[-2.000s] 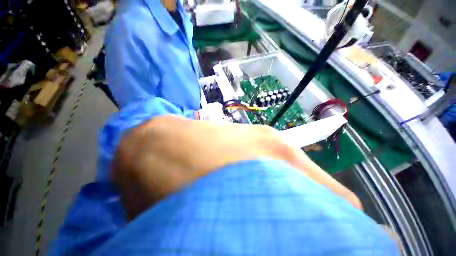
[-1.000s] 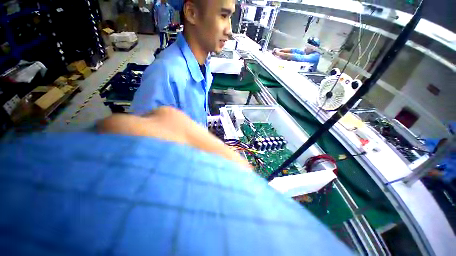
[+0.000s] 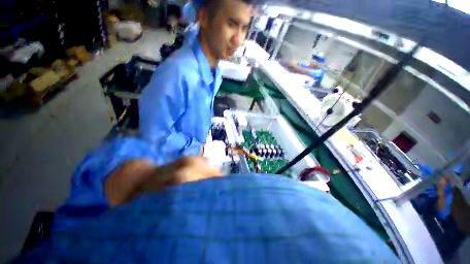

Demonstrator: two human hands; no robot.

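The white housing (image 3: 292, 135) lies open beyond my checked blue clothing. In it are the green circuit board (image 3: 264, 138), a double row of capacitors (image 3: 269, 151) and a wire bundle (image 3: 241, 150) at the near left. A dark red cable coil (image 3: 322, 172) sits at the right end. My left hand (image 3: 188, 169), bare and blurred, is at the lower left, short of the housing's left side. My clothing partly hides it, and its fingers cannot be made out. My right hand is not in view.
A person in a blue smock (image 3: 178, 98) stands at the housing's left side, looking toward it. A black cord (image 3: 355, 111) hangs diagonally across the view. Behind are a long white bench (image 3: 368, 178), a white fan (image 3: 334, 111) and another person. A dark cart (image 3: 121, 82) stands at left.
The view has tilted up from two seconds ago. My left hand and forearm, earlier stretched across toward the housing, are now further back at the lower left. The person's head has turned down toward the housing.
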